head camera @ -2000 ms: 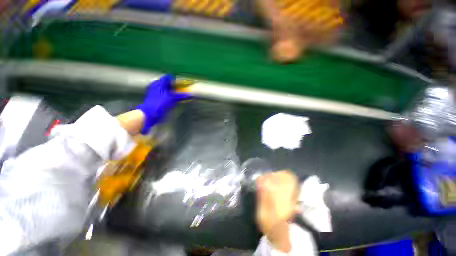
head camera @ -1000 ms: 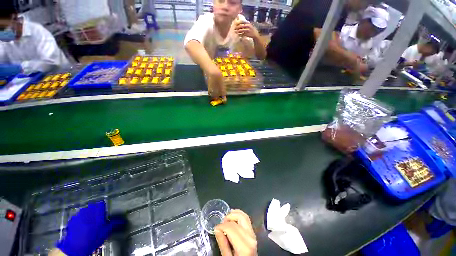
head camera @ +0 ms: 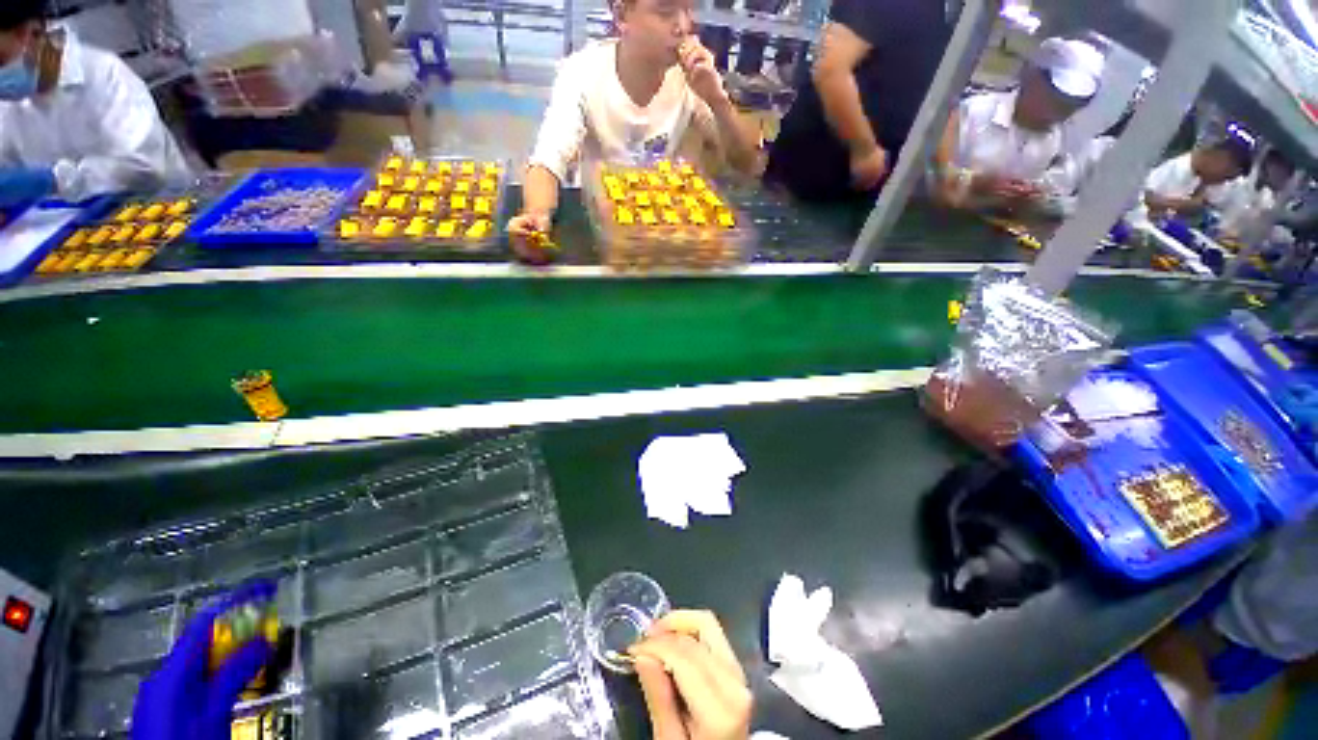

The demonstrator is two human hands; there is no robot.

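Note:
My left hand [head camera: 200, 672], in a blue-purple glove, holds a yellow unit [head camera: 246, 636] over the left part of the clear blister tray [head camera: 364, 614]. Another yellow-and-black unit [head camera: 260, 720] shows just below it, partly cut off by the bottom edge. My bare right hand [head camera: 697, 677] is at the clear plastic cup [head camera: 627, 614], fingertips pinched together at its lower right rim. A thin pale stick, like a swab, shows faintly at the fingertips; its tip cannot be made out.
Crumpled white wipes [head camera: 691, 477] lie above and right of the cup. The green conveyor [head camera: 578, 340] carries a yellow unit [head camera: 260, 395]. Blue bins [head camera: 1142, 477], a silvery bag [head camera: 1026, 340] and a black heap [head camera: 990, 542] stand right. A white box [head camera: 18, 651] is left. People sit across the belt.
The gloved hand now shows a yellow unit in its fingers. The right hand stays by the cup. The belt unit has moved left. The person opposite has drawn their arm back from the belt.

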